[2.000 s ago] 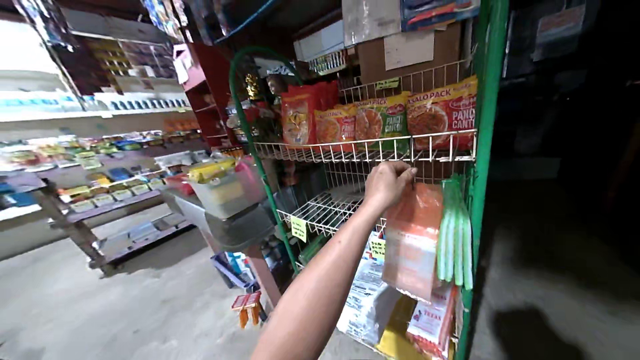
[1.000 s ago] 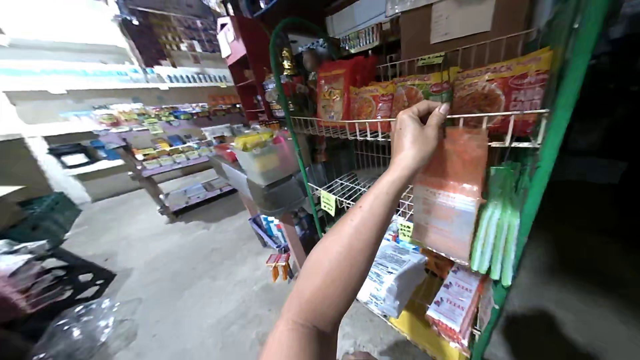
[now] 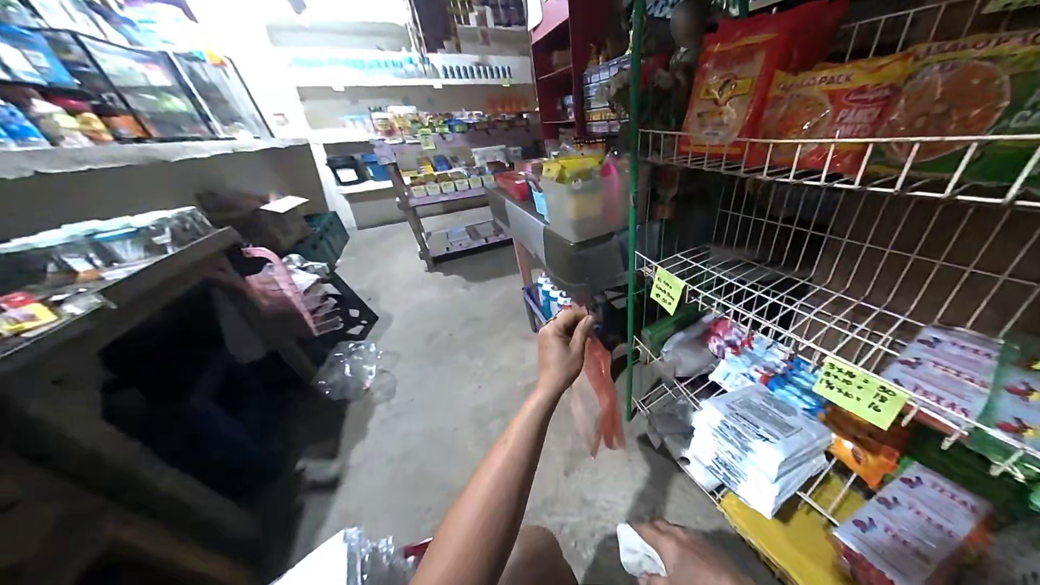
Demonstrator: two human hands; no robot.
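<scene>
My left hand point(image 3: 563, 349) reaches out from the bottom centre and pinches the top of a thin orange and clear plastic packet point(image 3: 600, 398), which hangs below the fingers over the floor. It is left of the wire rack point(image 3: 723, 276) with the green frame. My right hand point(image 3: 686, 556) is low at the bottom edge, partly cut off, with a small white piece of paper or plastic point(image 3: 639, 552) in its fingers. On the rack are a stack of white packets point(image 3: 760, 443), printed packets point(image 3: 914, 520) and red food packs point(image 3: 727, 85). Yellow notes point(image 3: 861, 392) bearing writing hang on its shelves.
At left is a counter point(image 3: 175, 264) with goods on it, and beside it a black crate point(image 3: 349, 305) and crumpled clear plastic point(image 3: 351, 372) on the floor. A plastic bin point(image 3: 581, 199) stands left of the rack. Stocked shelves point(image 3: 455, 195) are farther back.
My left hand has moved from the rack's upper wire shelf to the left, with the orange packet now off the rack. My right hand has come into view. The view has turned left.
</scene>
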